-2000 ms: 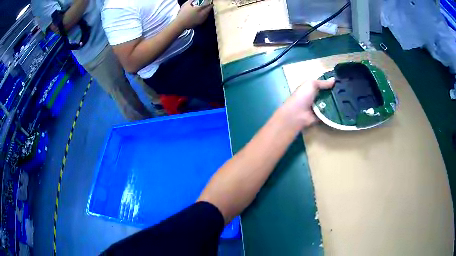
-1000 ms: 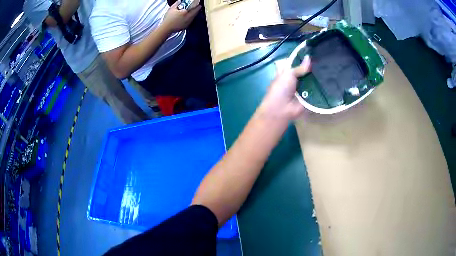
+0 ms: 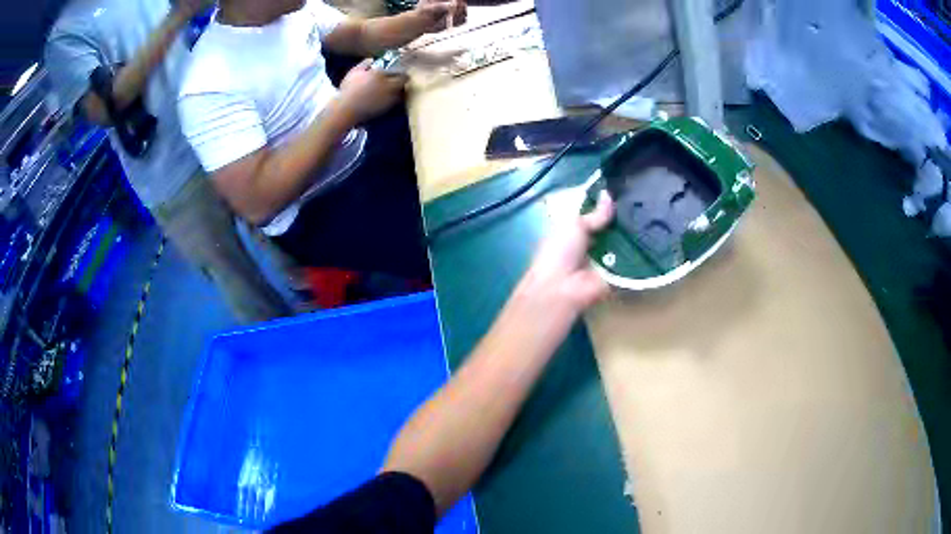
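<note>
My left hand (image 3: 571,250) grips the near-left end of a green car body shell (image 3: 727,156), thumb at the cabin's edge. The shell has a pale rim and an open cabin facing up toward the camera, with a dark interior tray (image 3: 667,203) that shows several small curved marks. The shell is over the far part of the cardboard work sheet (image 3: 772,386); I cannot tell whether it touches the sheet. My fingers under the shell are hidden. My right hand is not in view.
A large blue plastic bin (image 3: 323,407) stands left of the green bench top (image 3: 542,428). A phone (image 3: 537,137) and a black cable (image 3: 501,201) lie behind the shell. A grey post (image 3: 701,68) and white plastic wrapping (image 3: 824,83) are at the back. Two people are at the upper left.
The shell was raised closer to the camera and has since dropped back somewhat, now further left than at first. The view has shifted. The person in white now has both hands in view.
</note>
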